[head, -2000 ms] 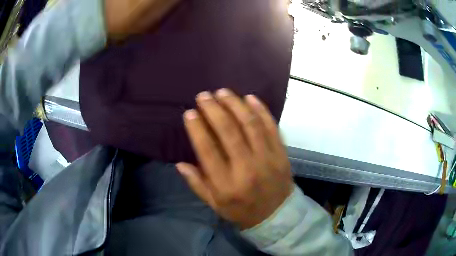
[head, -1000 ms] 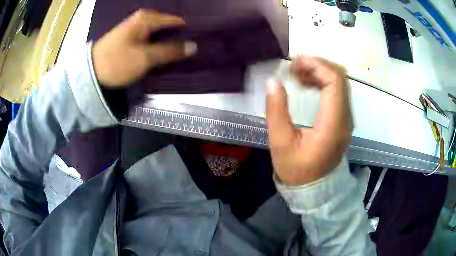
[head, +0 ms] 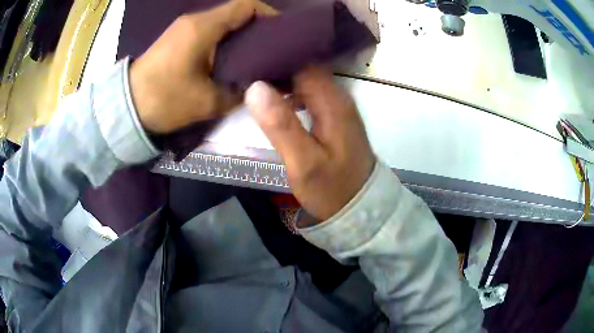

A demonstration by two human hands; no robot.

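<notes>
The dark purple garment panel (head: 277,44) is bunched and folded between my hands above the white table, with more of it lying flat behind at the upper left. My left hand (head: 189,68) grips the folded cloth from the left. My right hand (head: 319,133) is at the lower edge of the fold, thumb and fingers closed on the cloth, somewhat blurred. The fingertips are partly hidden by the cloth. No pocket slit can be made out.
The white sewing machine head (head: 560,26) with blue lettering is at upper right. A ruler strip (head: 228,169) runs along the front edge of the white table (head: 443,130). Small tools (head: 578,169) lie at the right edge. Purple cloth (head: 540,273) hangs below right.
The panel lay flat two seconds ago; it is now lifted and folded. My right hand, apart from the cloth one second ago, has moved left onto it.
</notes>
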